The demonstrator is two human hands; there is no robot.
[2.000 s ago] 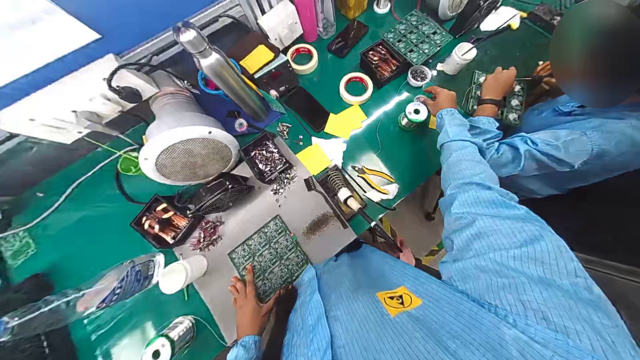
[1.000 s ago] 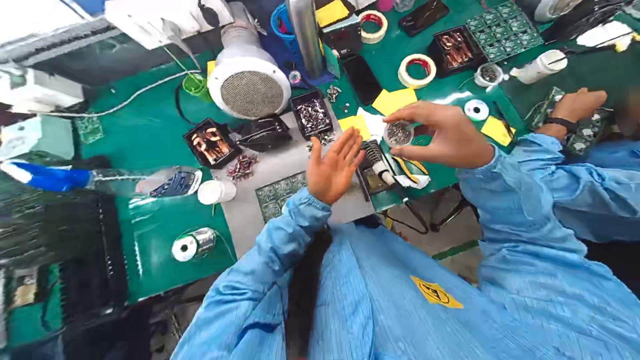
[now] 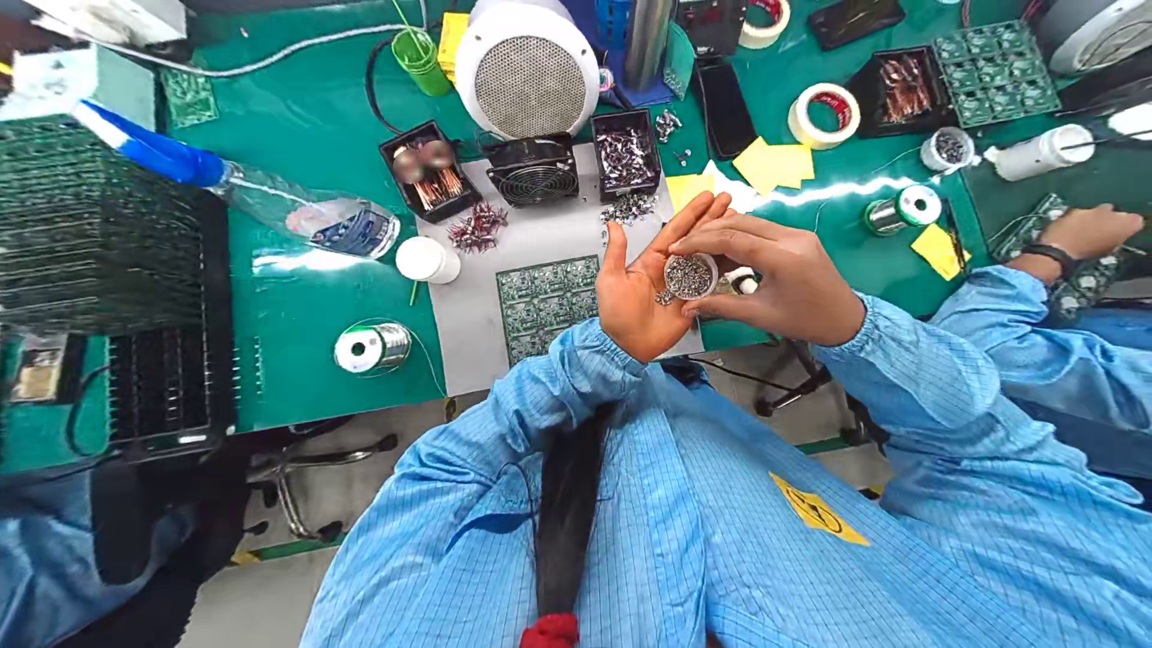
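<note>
My right hand (image 3: 778, 274) grips a small round tub of tiny metal parts (image 3: 690, 275) between thumb and fingers, tilted over my left palm. My left hand (image 3: 643, 301) lies palm up with its fingers apart, and a few of the tiny parts (image 3: 664, 297) rest on it beside the tub's rim. Partly under my left hand, a panel of green circuit boards (image 3: 544, 301) lies on a grey mat (image 3: 468, 333). Beyond it are a black tray of small metal components (image 3: 625, 157) and a loose pile of parts (image 3: 630, 209).
A small black fan (image 3: 534, 171), a black bin of copper-coloured parts (image 3: 430, 171), a white bottle (image 3: 428, 261) and a solder wire spool (image 3: 373, 348) stand around the mat. A plastic bottle (image 3: 333, 220) lies at left, near a rack of boards (image 3: 99, 234). A co-worker's hand (image 3: 1093, 232) is at right.
My left hand has left the board panel and turned palm up. My right hand has taken hold of the tub and brought it over to my left palm. The view has shifted.
</note>
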